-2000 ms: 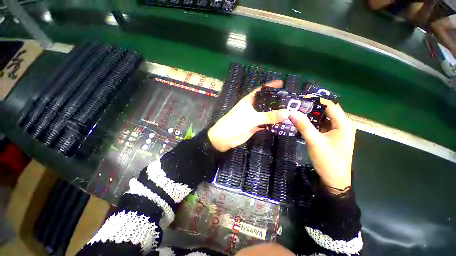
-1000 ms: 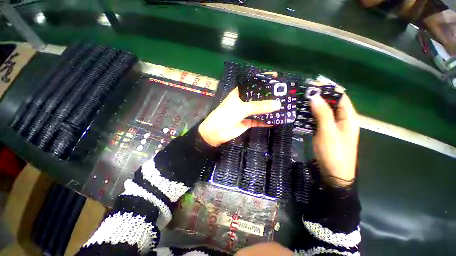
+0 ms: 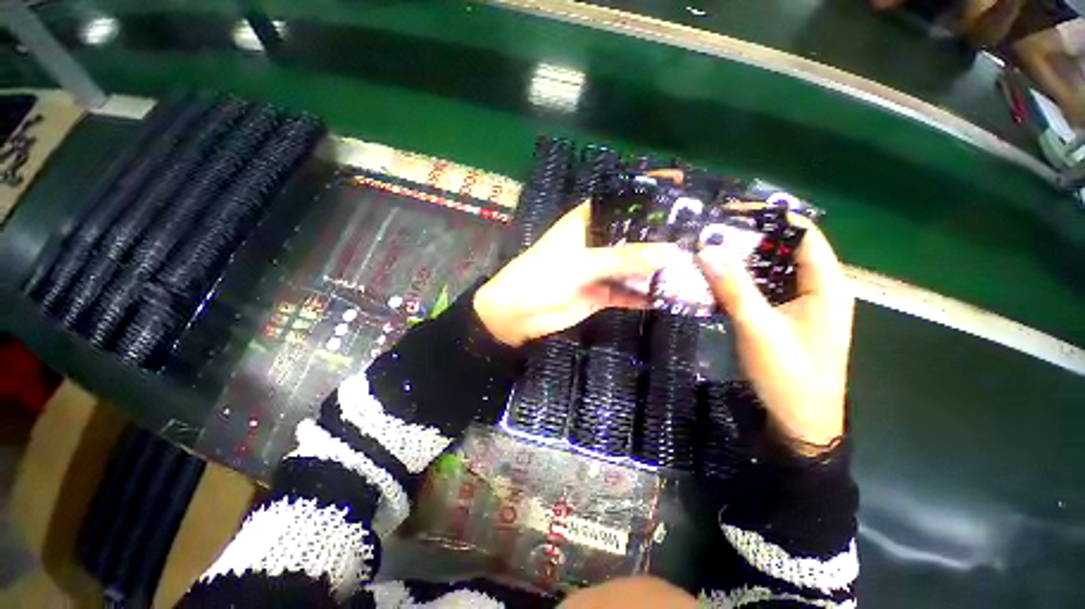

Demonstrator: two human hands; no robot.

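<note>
My left hand (image 3: 559,283) and my right hand (image 3: 779,339) hold black phone keypads (image 3: 684,280) between them, above the rows. The keypads' digit sides face me, with strong glare on them. My left thumb lies across their left part and my right thumb presses near the middle. Rows of stacked keypads (image 3: 607,399) stand on edge in a tray under my hands; their middle is hidden by the hands and keypads. The right row is shorter at its near end and partly covered by my right sleeve.
A second filled tray (image 3: 179,226) is at left. A taped printed sheet (image 3: 345,297) lies between and below the trays. An open cardboard box (image 3: 220,523) with black columns is lower left. The green conveyor belt (image 3: 440,95) runs behind. Another person's arm (image 3: 1053,71) shows top right.
A second ago the keypads were in two separate groups, one in each hand. Now the right hand has moved left and the groups meet, overlapping in the middle.
</note>
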